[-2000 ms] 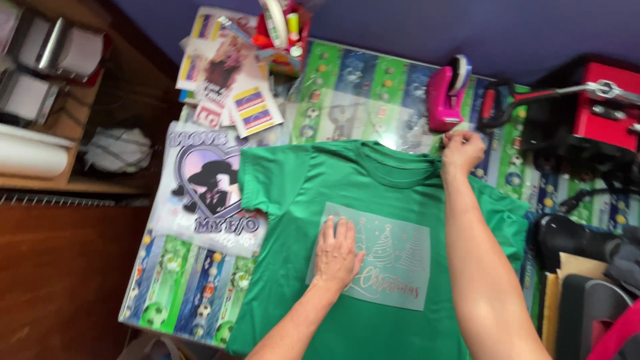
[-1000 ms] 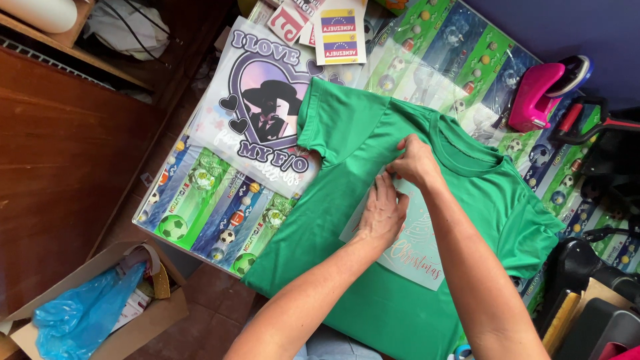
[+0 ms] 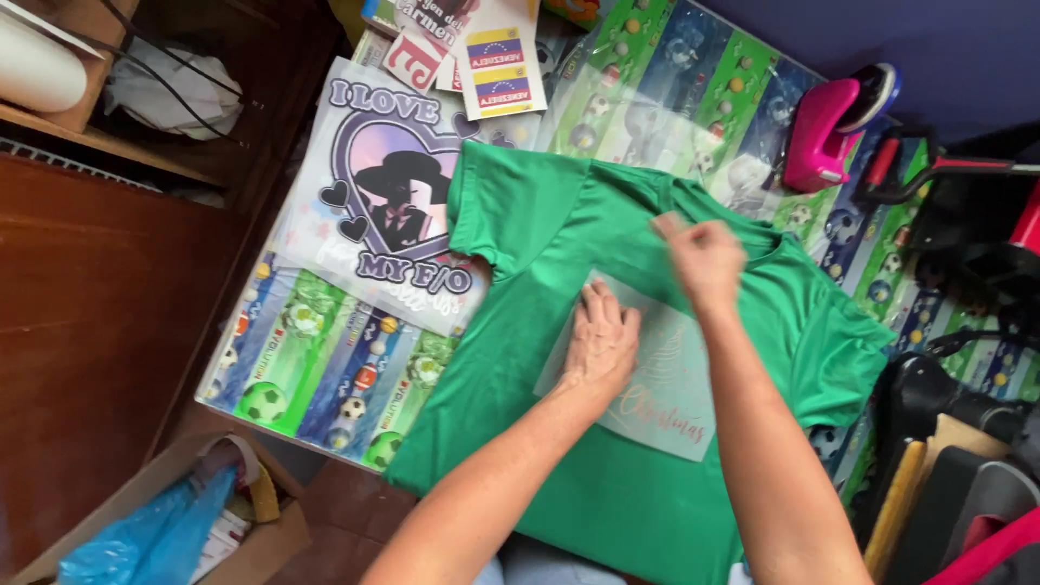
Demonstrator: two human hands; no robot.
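Note:
A green T-shirt [image 3: 520,195] lies spread over the table, its collar toward the back right. On its chest is a translucent transfer sheet [image 3: 674,390] with a printed design and lettering, set at a tilt. My left hand [image 3: 601,333] presses flat on the upper left part of that sheet, covering some of it. My right hand [image 3: 703,252] is blurred, just above the sheet near the collar, fingers bent together; whether something small is between them cannot be told.
A printed sheet with a heart design [image 3: 398,187] lies left of the shirt, partly under its sleeve. A pink tape dispenser [image 3: 821,134] stands at the back right. A tool with a red grip [image 3: 881,162] is beside it. A cardboard box [image 3: 268,544] with a blue bag sits lower left.
My right hand has moved from beside my left hand toward the collar. My left hand, earlier with bunched fingers, now lies flatter on the sheet.

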